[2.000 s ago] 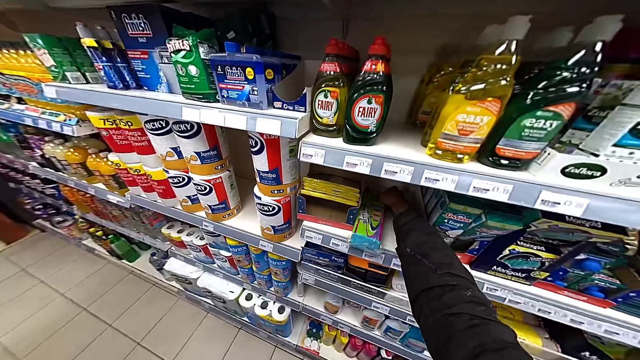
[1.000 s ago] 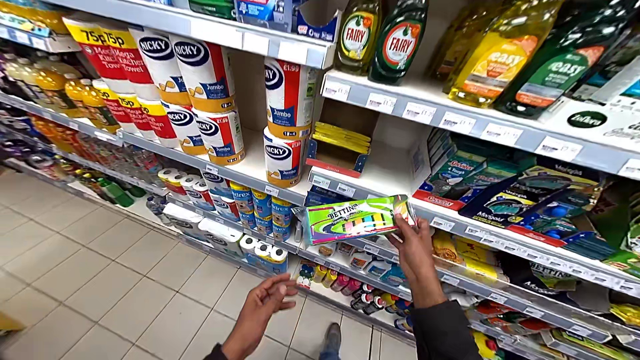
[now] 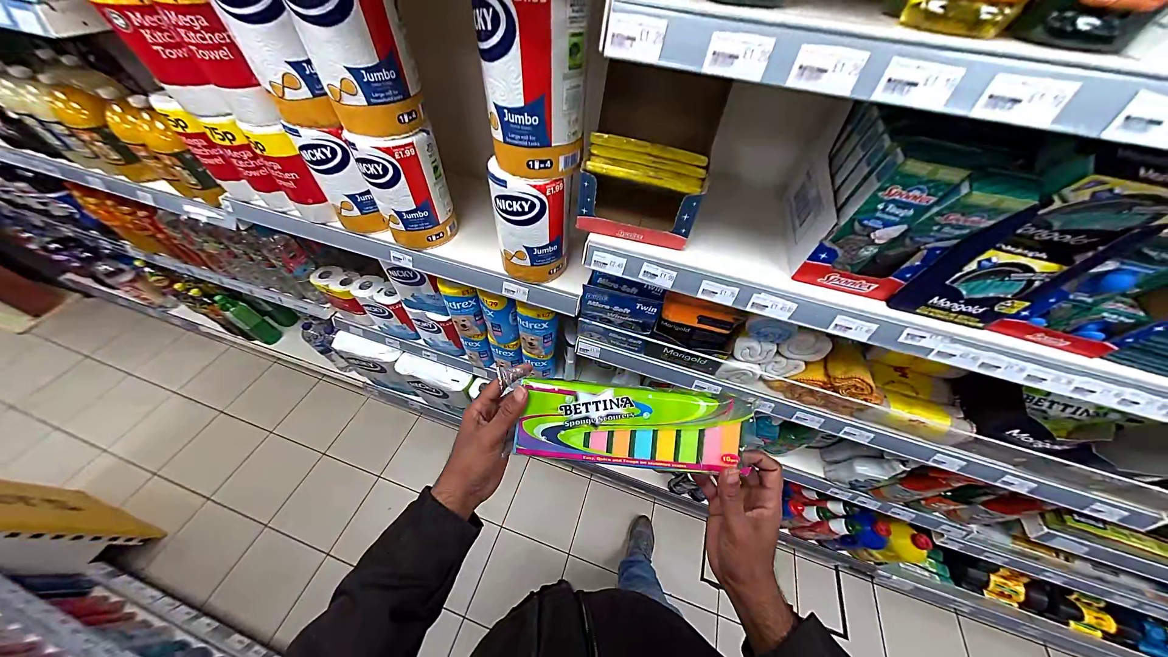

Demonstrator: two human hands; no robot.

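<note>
A flat pack of Bettina sponge scourers (image 3: 630,427), with coloured stripes on a green and pink wrapper, is stretched level between both hands in front of the shelves. My left hand (image 3: 482,445) pinches the clear plastic at the pack's left end. My right hand (image 3: 746,511) grips its lower right corner between thumb and fingers. Beyond the pack, on the middle shelf, a cardboard display box (image 3: 639,224) holds yellow packs. Rolled cloths (image 3: 776,347) lie on the shelf below it.
Nicky kitchen rolls (image 3: 529,214) stand in stacks at the left. Boxed Spontex scourers (image 3: 899,214) fill the right side. Shelf edges with price labels (image 3: 776,301) run across the view. A yellow-topped display (image 3: 68,511) is at lower left, over a tiled floor (image 3: 301,456).
The right hand reached into the shelf at first, then held the scourer pack out. My left hand, empty one second ago, has taken the pack's left end. The view has tilted down.
</note>
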